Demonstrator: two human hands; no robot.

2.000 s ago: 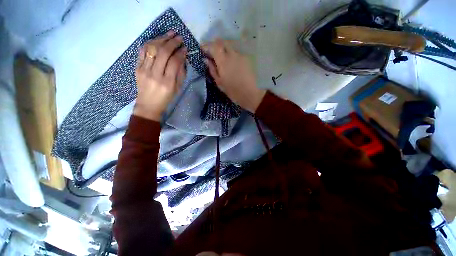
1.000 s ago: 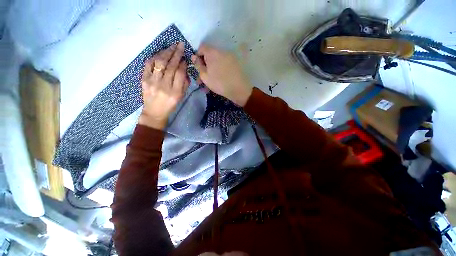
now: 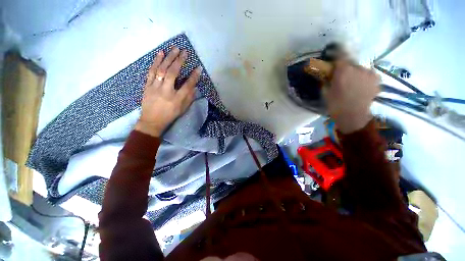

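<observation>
The garment's speckled front facing (image 3: 97, 102) lies on the pale pressing table (image 3: 244, 66), its pointed corner at the top and its pale grey inside (image 3: 102, 158) folded below. My left hand (image 3: 168, 89), with a ring, lies flat on the facing near the corner, fingers spread. My right hand (image 3: 352, 94) is blurred and closed around the tan wooden handle of the steam iron (image 3: 305, 84) at the right. The iron's dark pointed soleplate faces the garment and is apart from it. Whether it is lifted off the table I cannot tell.
Hoses and a cable (image 3: 418, 102) run right from the iron. A red plastic crate or stool (image 3: 324, 160) stands below the table's right edge. A wooden board (image 3: 23, 127) is at the far left. Drawstrings hang from the wearer's dark red top over the garment's lower part.
My right hand has left the facing's edge and moved right to take hold of the iron, which has turned and shifted slightly left. My left hand has flattened, fingers more spread.
</observation>
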